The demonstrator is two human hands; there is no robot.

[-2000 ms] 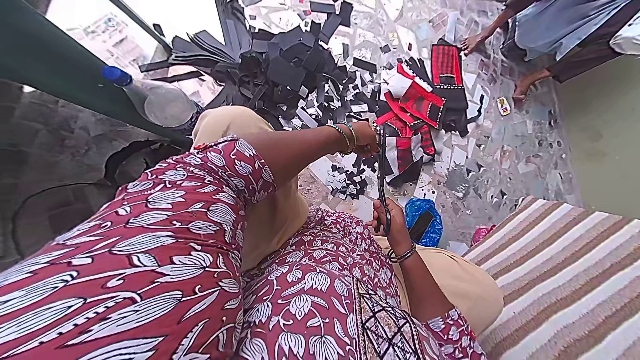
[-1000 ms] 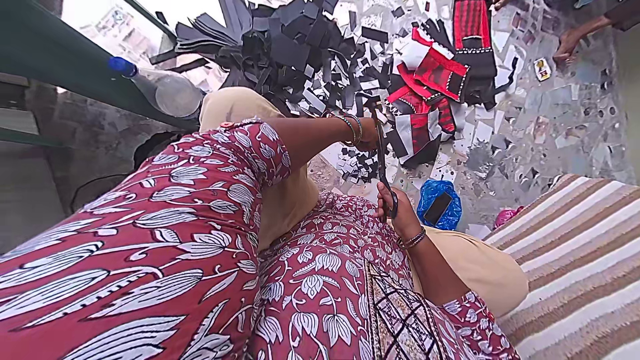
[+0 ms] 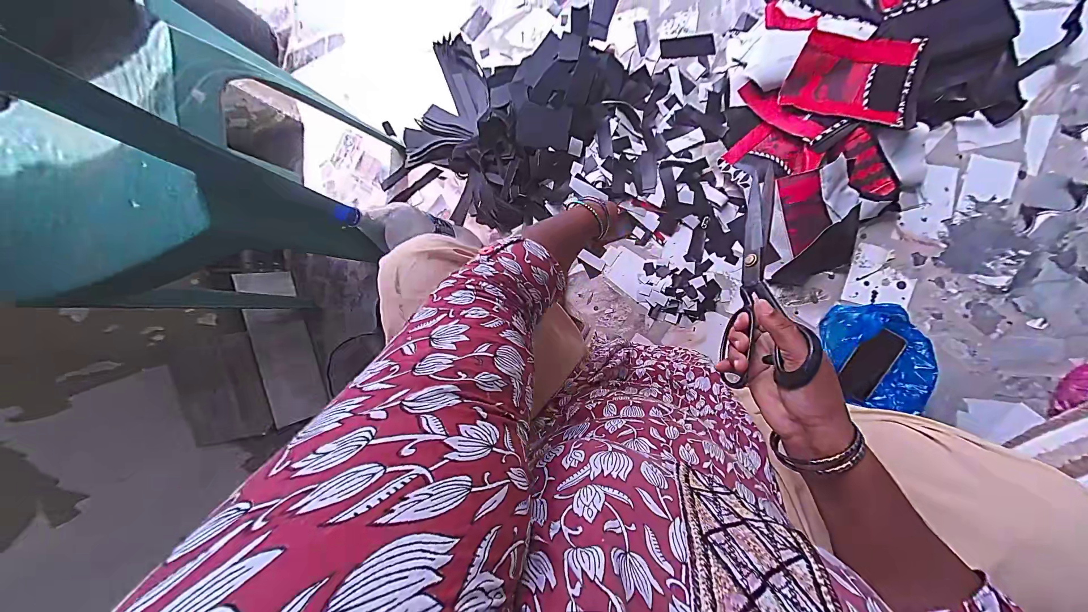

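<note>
Black-handled scissors (image 3: 753,263) are in my right hand (image 3: 790,374), thumb and fingers through the loops, blades pointing up the view and slightly apart. My left hand (image 3: 616,223) reaches down to the scraps on the floor; its fingers are blurred, and whether it grips something does not show. Around it lie small black and white pieces (image 3: 680,289). Just beyond is a heap of black fabric strips (image 3: 544,110). Red and black cloth pieces with white-dotted edging (image 3: 850,76) lie beyond the scissors' tips.
A blue plastic bag (image 3: 918,340) with a dark phone-like rectangle (image 3: 871,365) on it lies right of my right hand. A green plastic chair (image 3: 280,187) stands at the left. A clear bottle with a blue cap (image 3: 404,223) is beside my knee.
My left hand has moved away from the scissors, out to the scraps at the left. The scissors stay in my right hand. The view has shifted closer.
</note>
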